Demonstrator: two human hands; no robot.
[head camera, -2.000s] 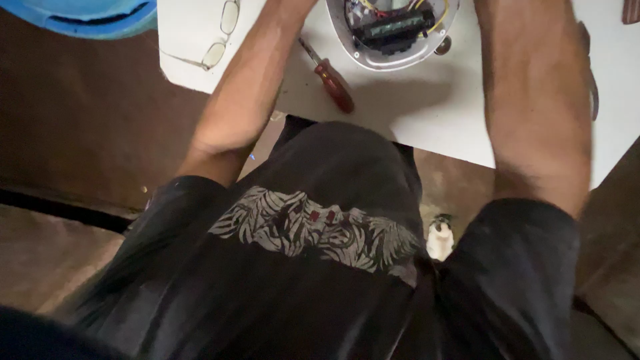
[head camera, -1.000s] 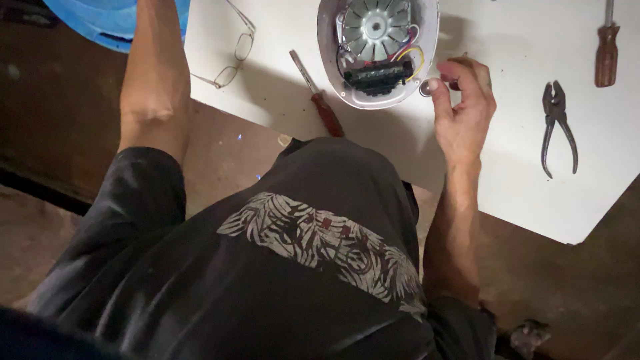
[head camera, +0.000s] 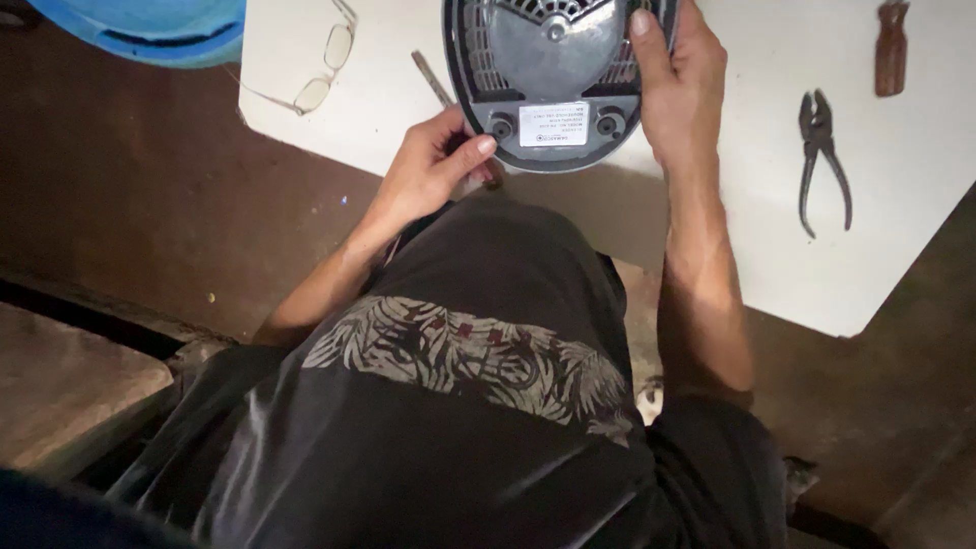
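A grey plastic blender base cover (head camera: 555, 76), with vents, screw holes and a printed label, is held at the top centre over the table's near edge. My right hand (head camera: 682, 91) grips its right side, thumb on the face. My left hand (head camera: 438, 164) has thumb and fingers at its lower left rim. A screwdriver's metal shaft (head camera: 431, 78) shows just above my left hand; its handle is mostly hidden. The motor housing seen earlier is hidden behind the cover or out of view.
On the white table (head camera: 801, 282) lie slip-joint pliers (head camera: 820, 164) and a brown-handled screwdriver (head camera: 890, 49) at right, and eyeglasses (head camera: 324, 69) at left. A blue plastic basin (head camera: 168, 38) stands at the upper left. Near the table's underside, something pale shows on the floor.
The grey cover has come into view, held over where the open motor housing showed. My left hand has moved in from the upper left to its rim; my right hand now grips its side.
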